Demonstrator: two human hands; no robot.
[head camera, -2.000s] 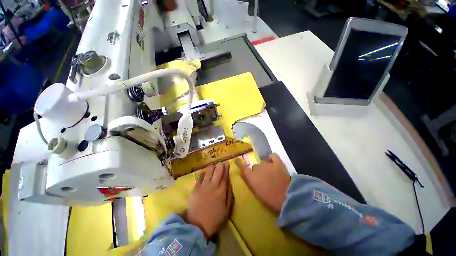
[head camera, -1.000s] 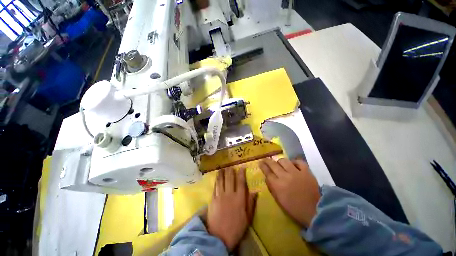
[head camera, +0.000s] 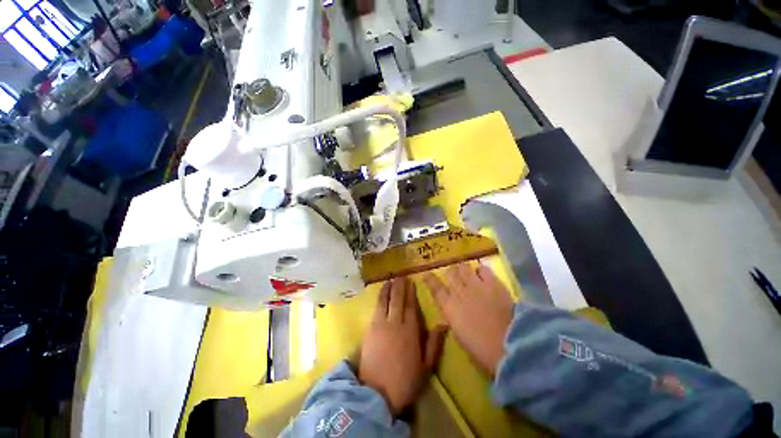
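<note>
A yellow panel (head camera: 342, 323) lies flat in front of the sewing machine head (head camera: 278, 231), with a folded tan-yellow edge below my hands. My left hand (head camera: 396, 346) lies palm down on it, fingertips near the marked clamp bar (head camera: 428, 257). My right hand (head camera: 473, 312) lies flat to the right, its fingertips at the bar's front edge. Both hands press on the panel and grip nothing that I can see. The bar lies across the work, with a perforated metal strip (head camera: 426, 230) and a dark presser clamp (head camera: 415, 184) behind it.
More yellow sheet (head camera: 471, 154) lies behind the clamp, beside a white template edge (head camera: 535, 218). A dark plate (head camera: 599, 231) runs along the right. A tablet on a stand (head camera: 706, 103) and black snips (head camera: 765, 289) are on the white table at right.
The view has shifted, so the machine sits further right. My right hand has moved left along the bar, closer to my left hand. My left hand stays on the panel.
</note>
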